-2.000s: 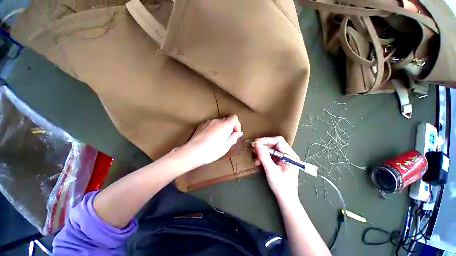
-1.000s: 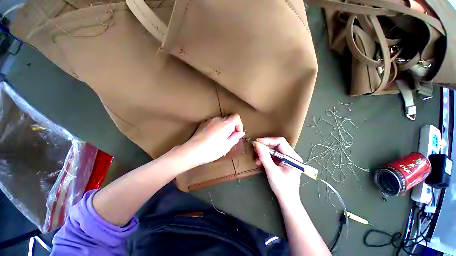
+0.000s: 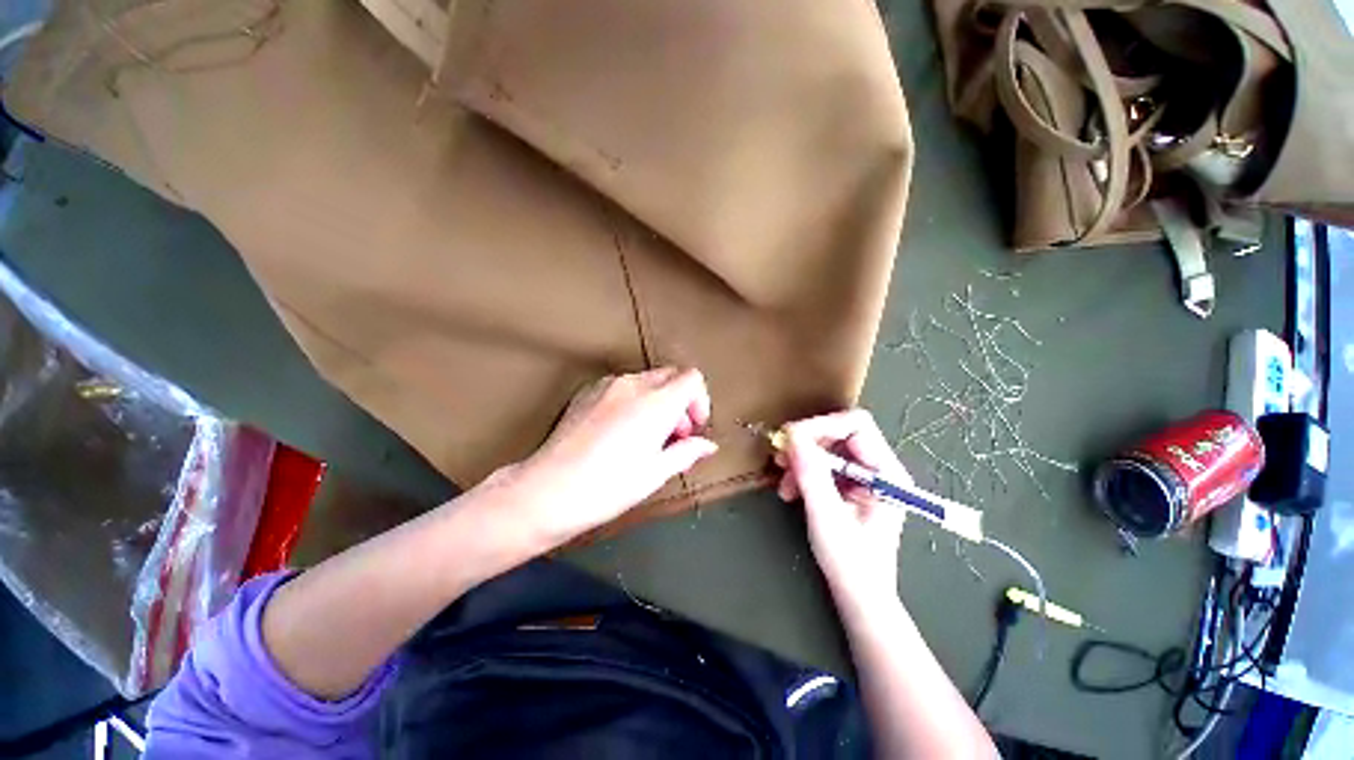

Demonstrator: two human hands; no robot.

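A tan tote bag (image 3: 446,253) lies spread in front of me. A dark stitched seam (image 3: 636,297) runs down its panel towards my left hand. My left hand (image 3: 642,431) rests on the lower part of the bag, thumb and fingertips pinched together near the seam; whether a thread is between them is too small to tell. My right hand (image 3: 841,472) holds the thread burner (image 3: 906,496) like a pen, its tip pointing left at the bag, a short way from my left fingertips. A reddish-brown trim band (image 3: 698,498) runs along the bag's lower edge, partly hidden by my left hand.
Thread waste (image 3: 973,394) lies right of the bag. A red can (image 3: 1184,472) lies on its side by a white power strip (image 3: 1255,371). Another tan bag (image 3: 1069,201) is at upper right. A clear plastic liner (image 3: 89,490) is at left. A yellow cord connector (image 3: 1044,607) is at lower right.
The bag's upper part has shifted slightly left and up in view. My left hand is slightly lower and covers more of the trim band. My right hand still holds the burner, slightly further right.
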